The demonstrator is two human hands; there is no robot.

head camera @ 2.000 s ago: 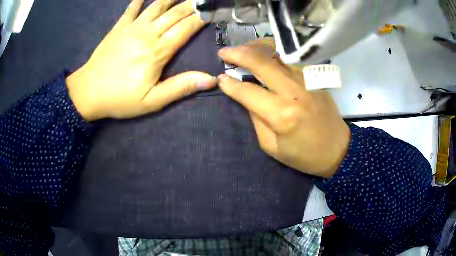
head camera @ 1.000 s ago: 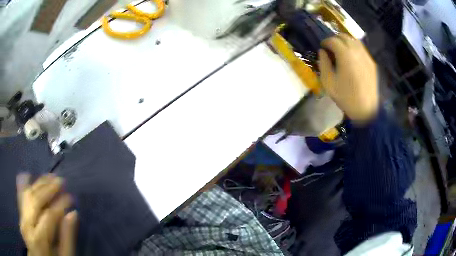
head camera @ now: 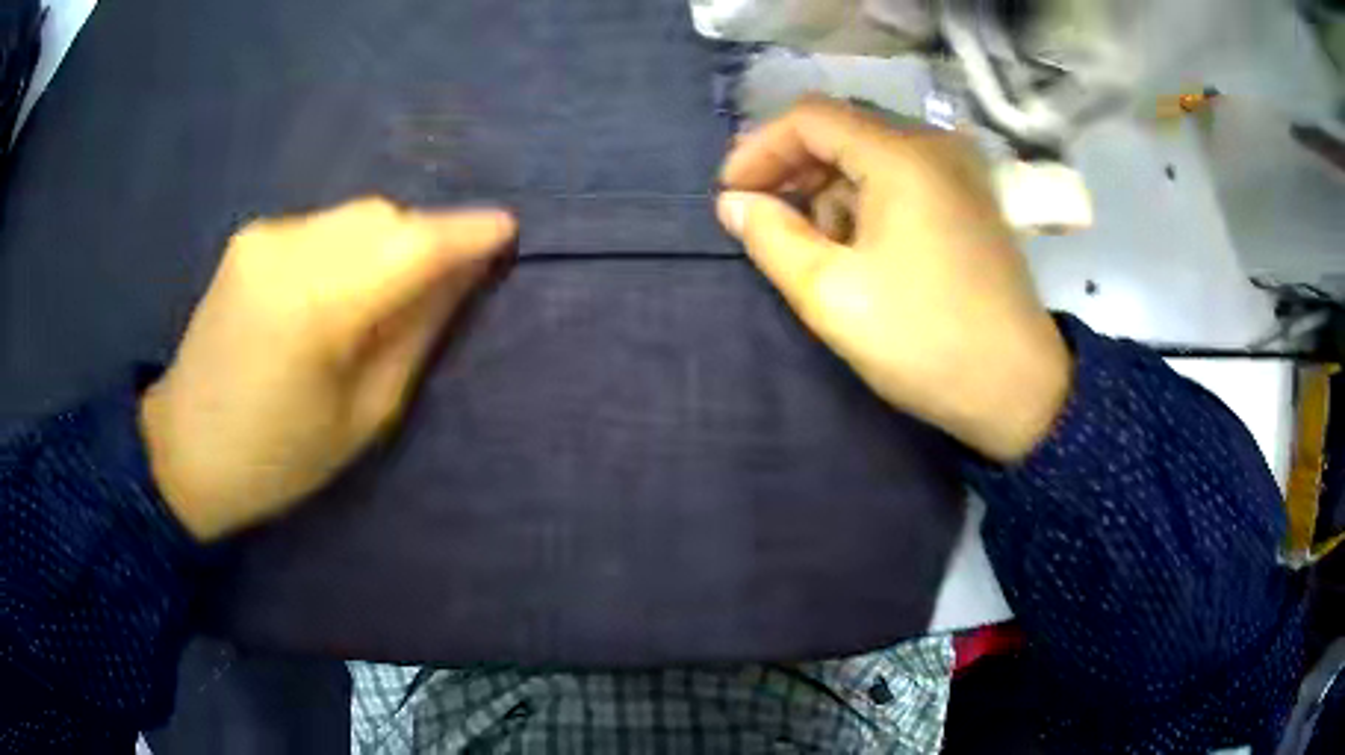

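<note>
A dark garment panel (head camera: 590, 487) spreads across the front of the machine. A dark fold line (head camera: 634, 255) runs across it between my hands. My left hand (head camera: 295, 354), slightly blurred, pinches the cloth at the left end of this line. My right hand (head camera: 915, 280) has thumb and index finger together on the cloth at the right end, just in front of the machine's metal parts. Whether it holds anything small is hidden. The machine head (head camera: 1018, 67) is blurred at the top right; the needle cannot be made out.
A white knob (head camera: 1044, 196) sits beyond my right hand. The pale machine bed (head camera: 1136, 273) lies to the right, with an orange item (head camera: 1187, 103) farther back. A yellow-edged box (head camera: 1307, 457) is at the right edge. A checked apron (head camera: 649, 711) shows below the cloth.
The view has swung back left from the box to the cloth. My right hand has left the box and is at the fold. My left hand is now at the fold's other end.
</note>
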